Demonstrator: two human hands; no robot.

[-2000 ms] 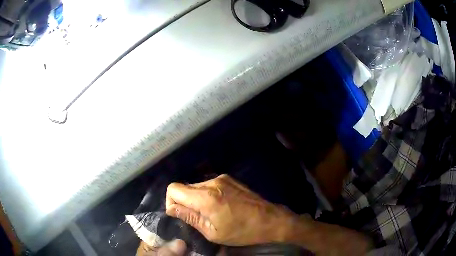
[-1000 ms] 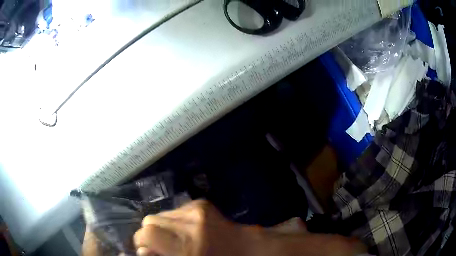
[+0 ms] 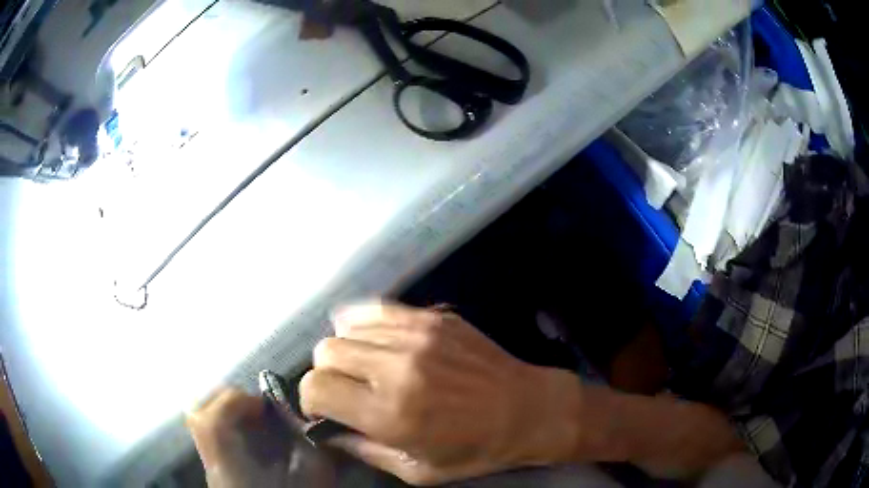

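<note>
My right hand [image 3: 429, 396] is at the table's front edge, fingers curled on a small dark cloth piece [image 3: 282, 396] with a whitish edge. Most of the cloth is hidden by the fingers. My left hand [image 3: 250, 443] is just left of it, blurred and cut off by the lower edge; its fingers are bent by the same cloth, but its grip is unclear. Both hands are over the printed measuring edge of the white table [image 3: 314, 219].
Black-handled shears [image 3: 457, 81] lie on the table at the top. Part of the machine head [image 3: 48, 124] shows upper left. A blue bin [image 3: 629, 195] with white strips [image 3: 734, 191] and clear plastic [image 3: 681, 114] stands right. Plaid cloth [image 3: 772, 315] is at the right edge.
Both hands have moved up to the table's edge with the cloth. The view has shifted, so more of the shears and machine head shows.
</note>
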